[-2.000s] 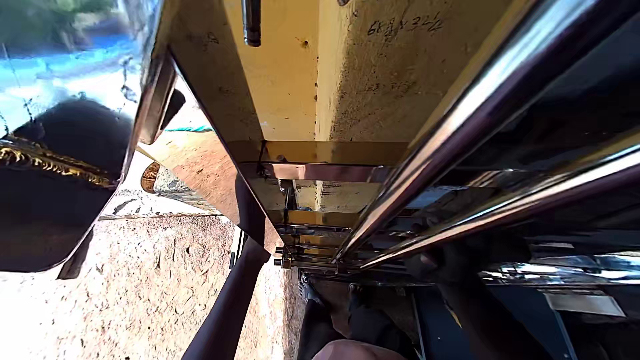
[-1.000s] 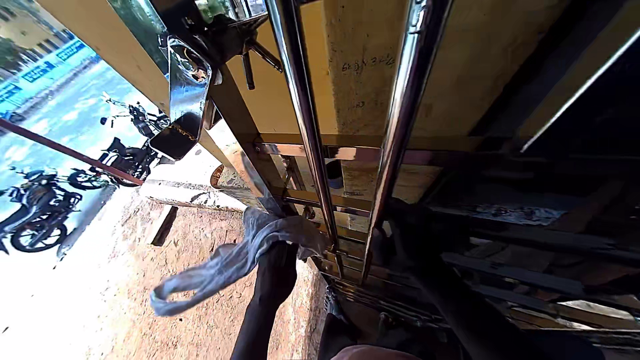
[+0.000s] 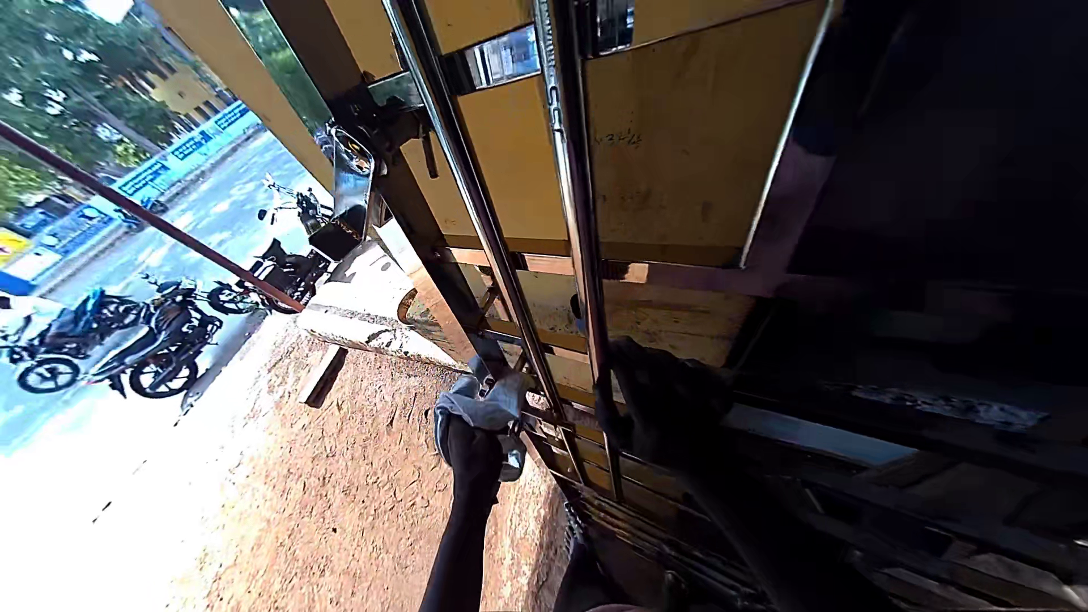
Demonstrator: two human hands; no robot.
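Note:
My left hand (image 3: 474, 455) holds a crumpled grey cloth (image 3: 484, 406) beside the left edge of a metal frame. Two shiny metal bars run lengthwise across the view: a left bar (image 3: 480, 204) and a right bar (image 3: 578, 195). In dark shadow, my right hand (image 3: 659, 399) is at the lower part of the right bar, its fingers around or against it; the exact grip is hard to see. Behind the bars is a yellow-brown panel (image 3: 680, 170) with handwritten marks. A wooden crosspiece (image 3: 629, 272) passes behind them.
A metal latch-like fitting (image 3: 353, 153) is at the upper left of the frame. A short wood piece (image 3: 323, 376) lies on sandy ground (image 3: 340, 493) near a pale stone slab (image 3: 374, 323). Motorcycles (image 3: 166, 340) stand by the road. A dark red pole (image 3: 153, 219) slants across the left.
The cloth hung out to the left of my left hand one second ago; now it is bunched at the frame's edge. The view has shifted, showing more of the road and motorcycles than two seconds ago.

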